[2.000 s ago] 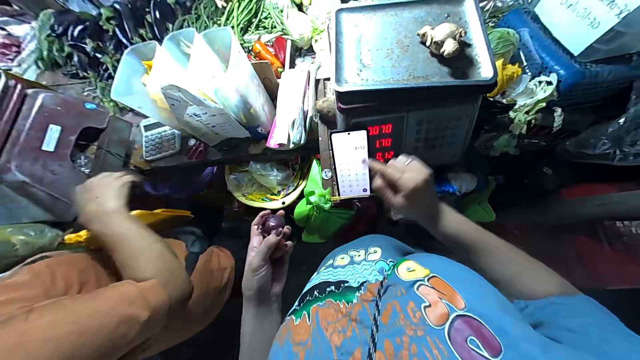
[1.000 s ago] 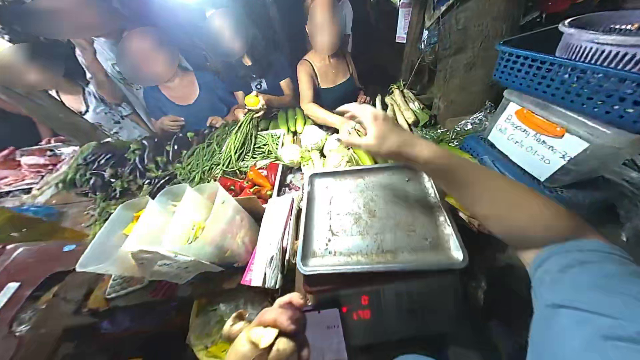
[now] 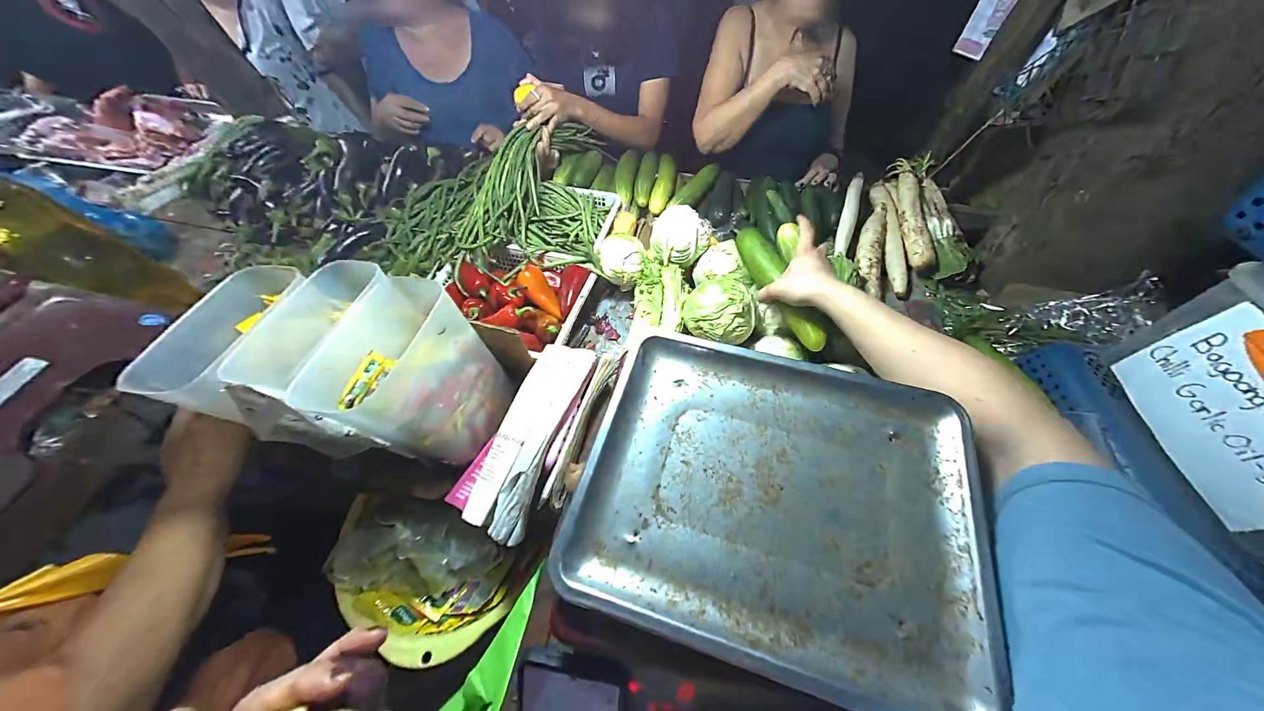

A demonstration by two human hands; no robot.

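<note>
My right hand reaches out over the vegetables beyond the metal weighing tray, fingers spread beside a large green cucumber; whether it touches it I cannot tell. Just left of it lie cabbages. My left hand is low at the bottom edge, partly cut off, near the yellow-rimmed basket of packets; a dark purple thing, perhaps an onion, shows at its fingers. The phone lies below the tray, over red scale digits.
Plastic holders and a stack of papers stand left of the tray. Red peppers, string beans and eggplants lie beyond. Several people stand across the stall; one holds string beans. A co-worker's arm is at left.
The ginger on the tray two seconds ago is gone from it. My right hand has moved from the phone to the vegetables. A person across now lifts string beans. The view has tilted up.
</note>
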